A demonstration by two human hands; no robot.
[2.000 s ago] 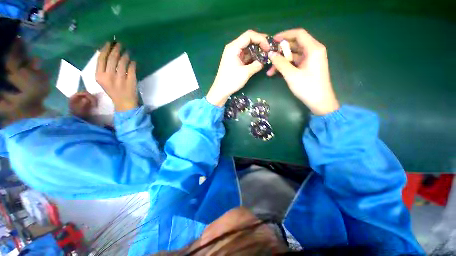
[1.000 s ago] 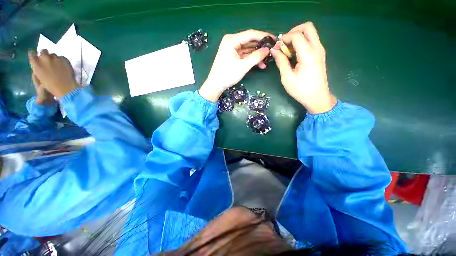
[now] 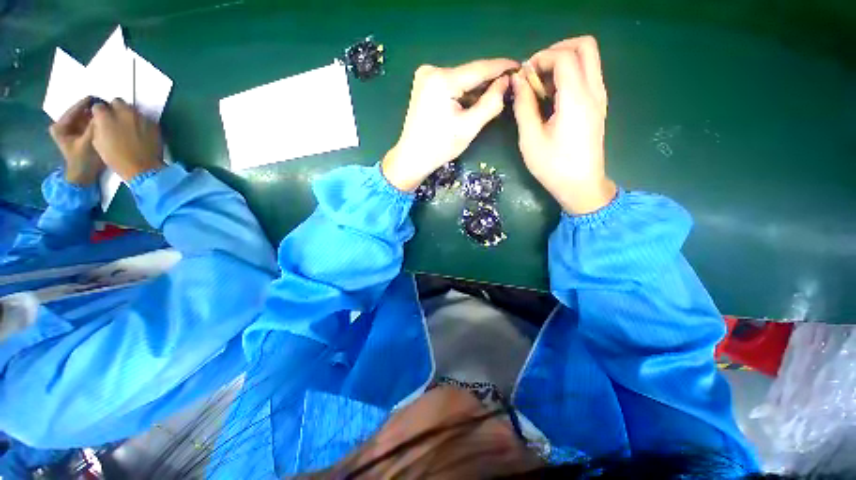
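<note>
My left hand (image 3: 450, 114) holds a dark part, mostly hidden by its fingers. My right hand (image 3: 568, 122) meets it fingertip to fingertip above the green bench and grips a thin tan-yellow tool (image 3: 536, 82), mostly covered by the fingers. Below the hands, several round black parts with bright points around their rims lie in a small group, among them one at the front (image 3: 483, 225) and one just behind it (image 3: 482, 185). Another black part (image 3: 364, 58) lies at the corner of a white sheet (image 3: 289, 117), left of my left hand.
At the left, a neighbour in a blue smock (image 3: 188, 309) works with both hands over overlapping white sheets (image 3: 150, 82). The dark green bench (image 3: 732, 187) ends in front of my body. Off its edge at right are a red object (image 3: 758, 345) and crumpled clear plastic (image 3: 812, 398).
The view has shifted, and the neighbour's raised hand has moved left, so the white sheet and the part at its corner show fully. The part in my left hand is now more covered by fingers.
</note>
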